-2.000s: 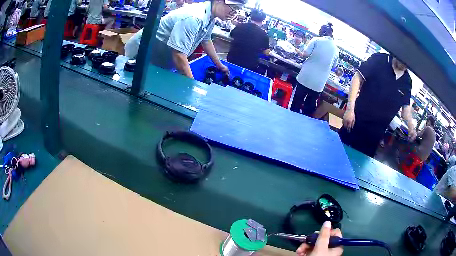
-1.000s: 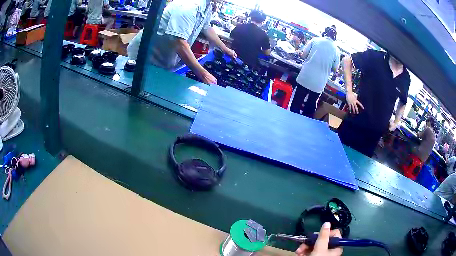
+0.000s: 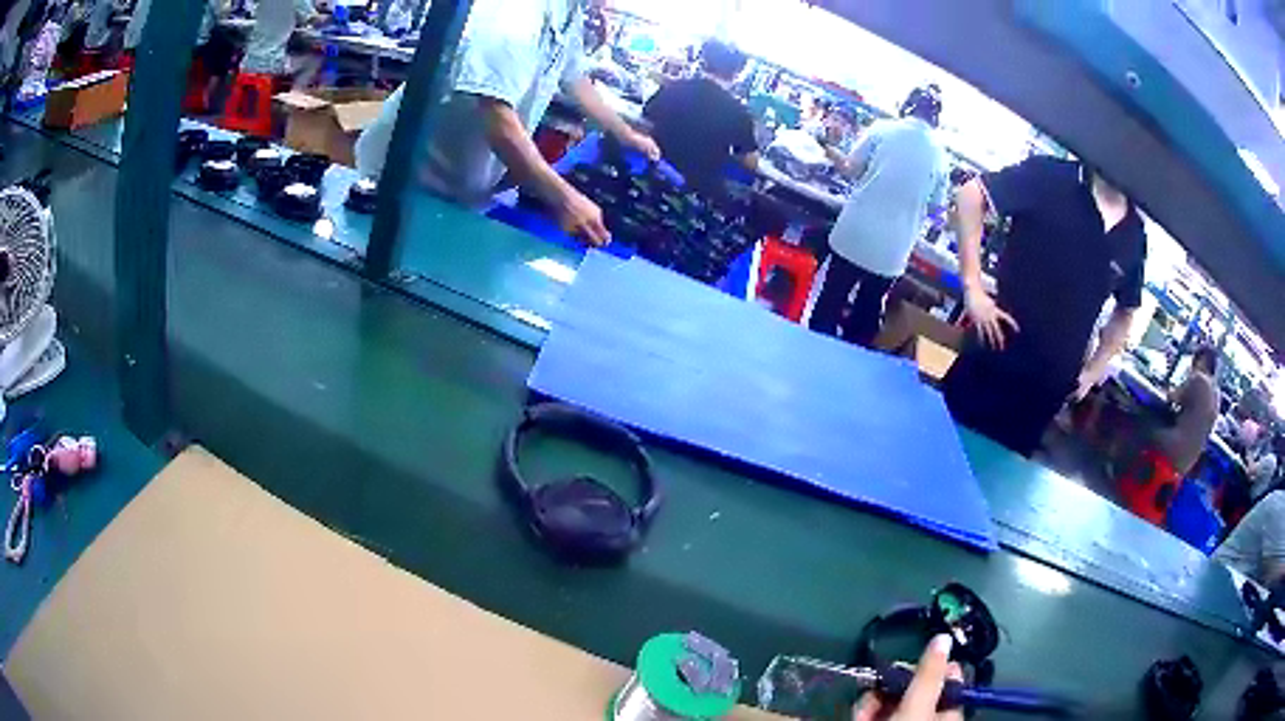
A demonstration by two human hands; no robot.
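Observation:
My right hand [image 3: 919,687], cut off by the bottom edge, holds a soldering iron [image 3: 972,694] with a dark handle. Its metal end points left toward a solder wire spool [image 3: 662,682] with green flanges and grey pieces on top. Behind the hand lies a black headphone with an open ear cup [image 3: 967,620] showing green inside; the hand partly hides it. Another black headphone [image 3: 585,516] lies on the green surface in the middle. My left hand is out of the picture.
A tan cardboard sheet [image 3: 282,592] covers the front left. Blue plastic sheets [image 3: 761,395] lie behind the headphones. Green posts [image 3: 148,240] stand at left, with a small white fan [image 3: 21,268] and keys [image 3: 54,458]. Black parts [image 3: 1172,687] lie at right. People stand beyond the bench.
Both headphones have moved to the right along the green surface. The iron's metal end has shifted slightly and looks blurred now. The person beyond the sheets has reached a hand to their edge.

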